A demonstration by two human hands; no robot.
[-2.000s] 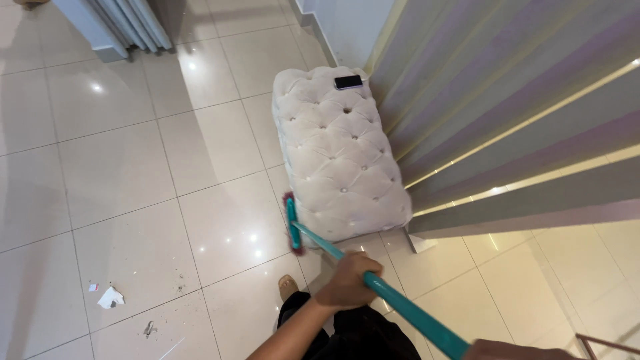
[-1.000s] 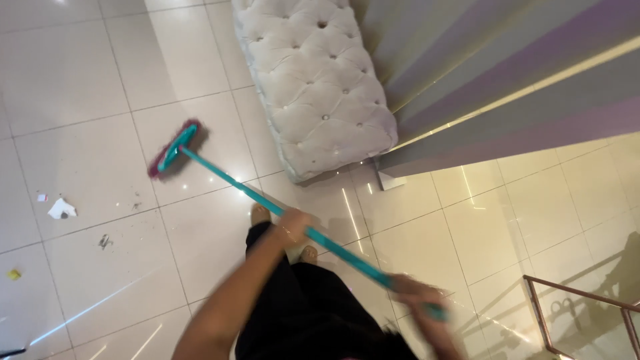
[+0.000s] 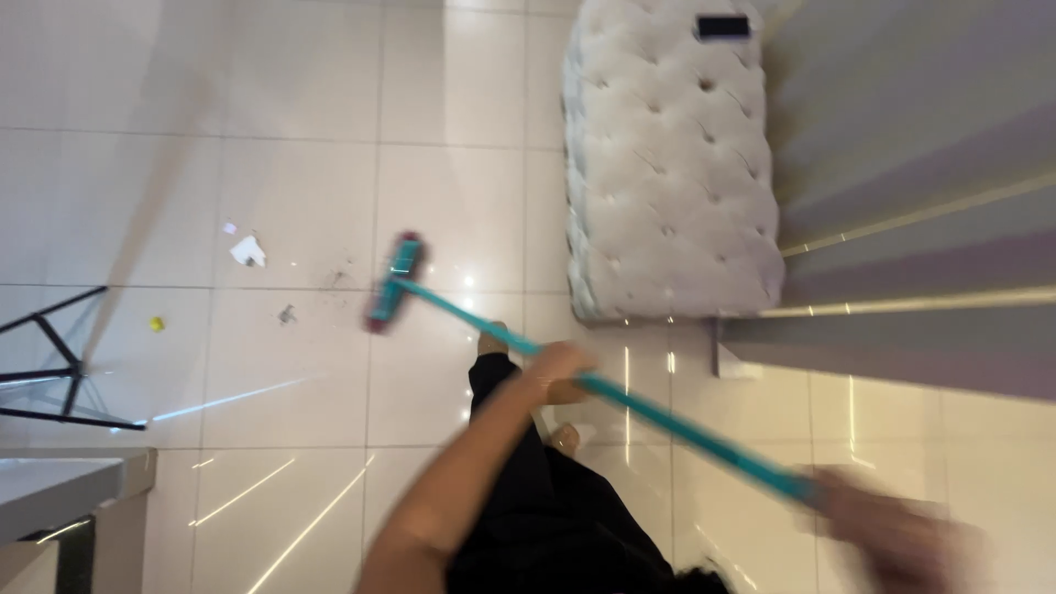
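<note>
My left hand (image 3: 565, 371) grips the middle of the teal handle of a push broom (image 3: 462, 316). Blurred at the lower right, my right hand (image 3: 874, 511) is closed round the upper end of that handle. The teal broom head (image 3: 396, 283), with dark red bristles, rests on the tiled floor left of my foot. Farther left lie a torn white scrap (image 3: 247, 251), a small pale scrap (image 3: 230, 228), a grey clump of debris (image 3: 286, 314) and a small yellow piece (image 3: 157, 324).
A tufted white ottoman (image 3: 672, 165) with a dark phone (image 3: 723, 27) on it stands at the upper right, beside grey curtains (image 3: 924, 148). A black metal stand (image 3: 76, 369) and the corner of a grey table (image 3: 136, 472) are at the left.
The broom head has moved left from beside the ottoman across the floor toward the scraps. Both hands have stayed on the handle. The view has shifted left.
</note>
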